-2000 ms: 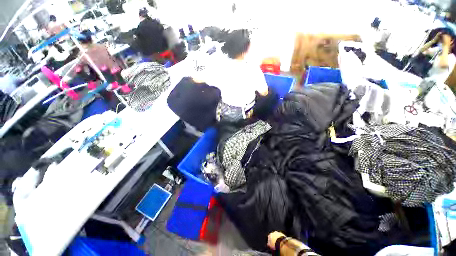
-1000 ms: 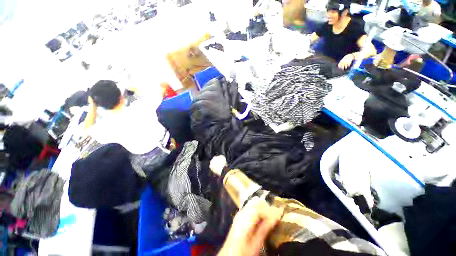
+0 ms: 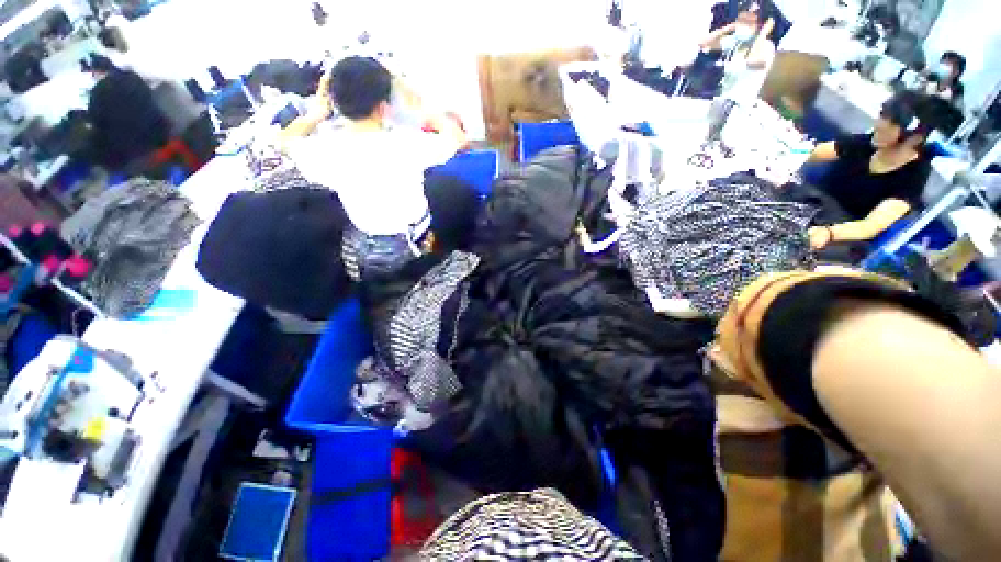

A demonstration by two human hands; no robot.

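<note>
Neither of my hands shows. A bent arm of mine fills the lower right, with bare skin above the black cuff of a tan plaid sleeve (image 3: 774,472); the hand at its end cannot be seen. Nearest in front lies a large heap of shiny, wrinkled black puffy garments (image 3: 549,340). A striped or checked fabric piece (image 3: 423,318) lies at its left side, over a blue bin (image 3: 329,368) that holds grey and white offcuts (image 3: 379,397). A bigger heap of checked fabric (image 3: 713,242) lies behind on the right. My checked apron (image 3: 527,532) shows at the bottom edge.
A white machine table (image 3: 165,362) with an overlock machine (image 3: 77,412) runs along the left. A blue-topped stool (image 3: 351,494) with a red frame stands below the bin. A person in white (image 3: 368,165) sits ahead; another in black (image 3: 878,181) sits at the right.
The view has swung right, then partly back left. A second ago one hand held the plaid sleeve on my other arm, whose hand lay over the black heap; both hands have left view and the arm is bent.
</note>
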